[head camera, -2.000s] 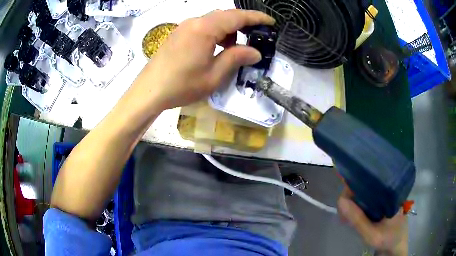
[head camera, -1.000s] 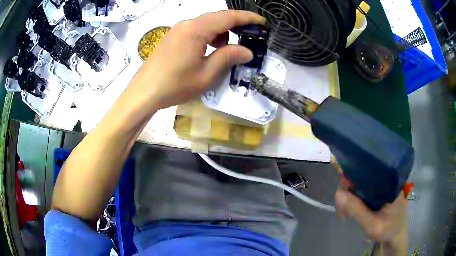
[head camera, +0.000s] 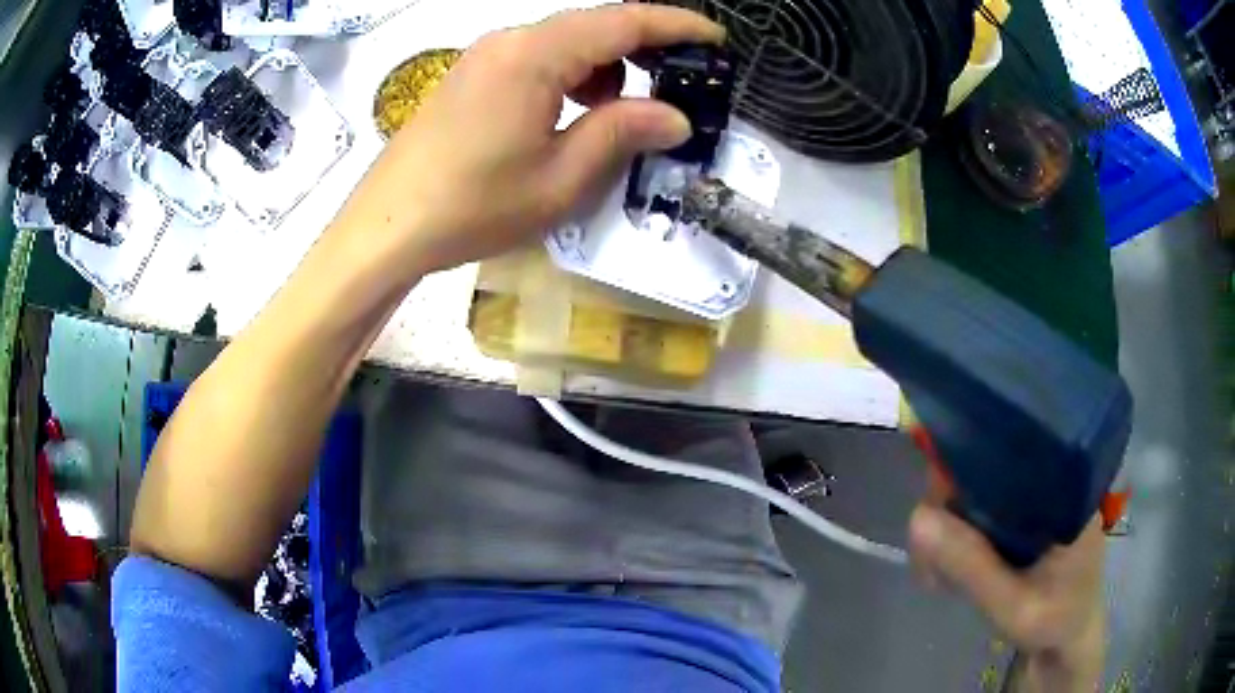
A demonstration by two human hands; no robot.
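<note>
My left hand (head camera: 542,129) holds a black electrical unit (head camera: 692,102) between thumb and fingers, over the upper part of a white plastic plate (head camera: 664,261). The plate rests on a yellow wood-like block (head camera: 623,337) taped at the bench's front edge. My right hand (head camera: 1009,582) grips a dark blue-grey soldering gun (head camera: 995,393) by its handle. The gun's scorched metal barrel points up and left, its tip at the dark part in the middle of the plate, just below the black unit. The exact contact at the tip is too small to tell.
Assemblies of black units on white plates (head camera: 278,183) cluster at the left. A tin of yellow grains (head camera: 410,92) is behind my left wrist. A black fan (head camera: 826,68) stands at the back, a dark round base (head camera: 1013,152) right of it. A white cable (head camera: 677,468) crosses my lap.
The hands, unit and gun keep nearly the same arrangement. The whole bench view has shifted slightly up and left. The gun's tip stays at the middle of the plate.
</note>
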